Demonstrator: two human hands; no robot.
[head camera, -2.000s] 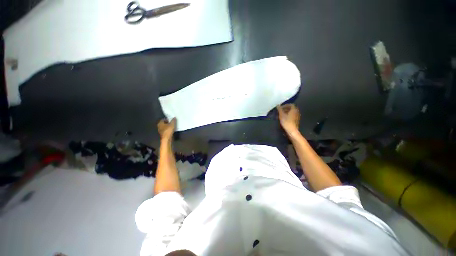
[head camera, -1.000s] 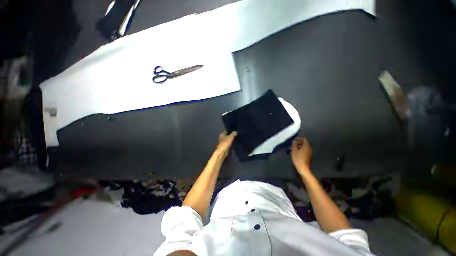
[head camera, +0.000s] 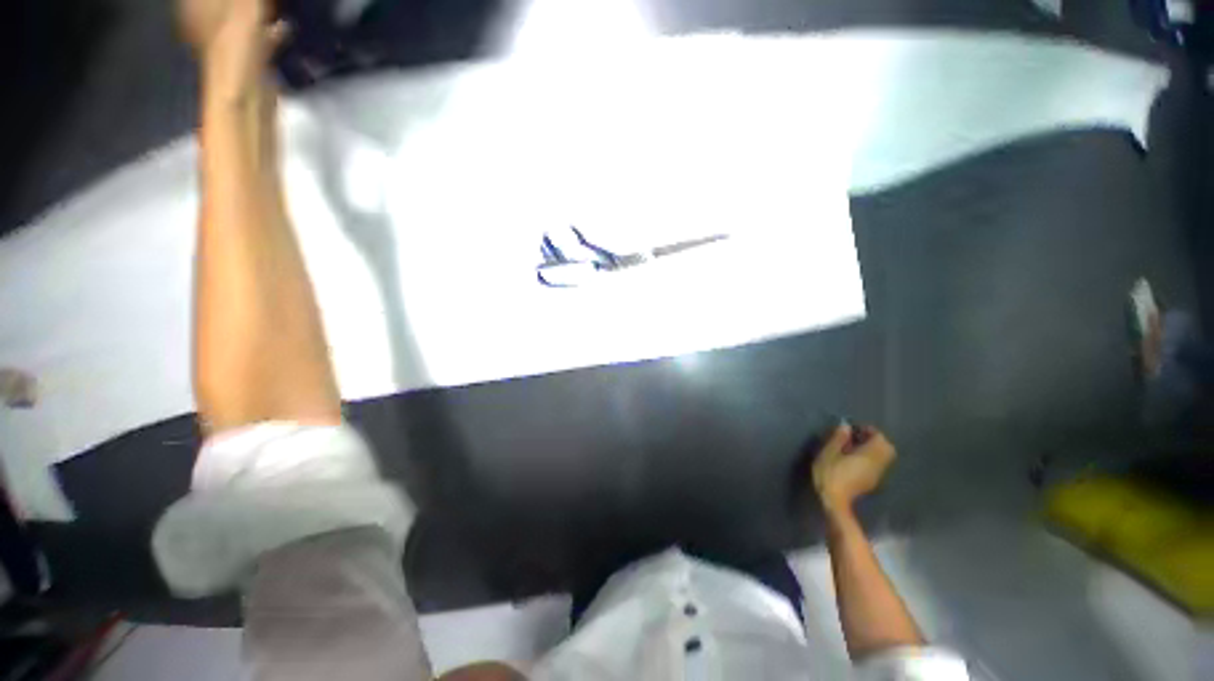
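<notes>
Large white fabric (head camera: 746, 146) lies across the dark table. Fabric shears (head camera: 626, 256) lie on it, handles to the left, blades pointing right. My left hand (head camera: 237, 33) is at the far upper left, blurred and cut off by the top edge, beside dark cloth (head camera: 326, 56); whether it holds anything cannot be told. My left forearm crosses over the white fabric. My right hand (head camera: 852, 466) is near the table's front edge, below and right of the white fabric, with its fingers curled in and no cloth visible in it.
A small tan block (head camera: 16, 387) lies at the white fabric's left end. A narrow pale and reddish piece (head camera: 1146, 326) lies at the table's right side. A yellow roll (head camera: 1132, 532) is beside the table at the lower right. The dark grey tabletop (head camera: 985, 319) shows between them.
My left hand has reached to the far upper left. The folded dark and white panel is gone from in front of me. The view has shifted, so the shears appear further right.
</notes>
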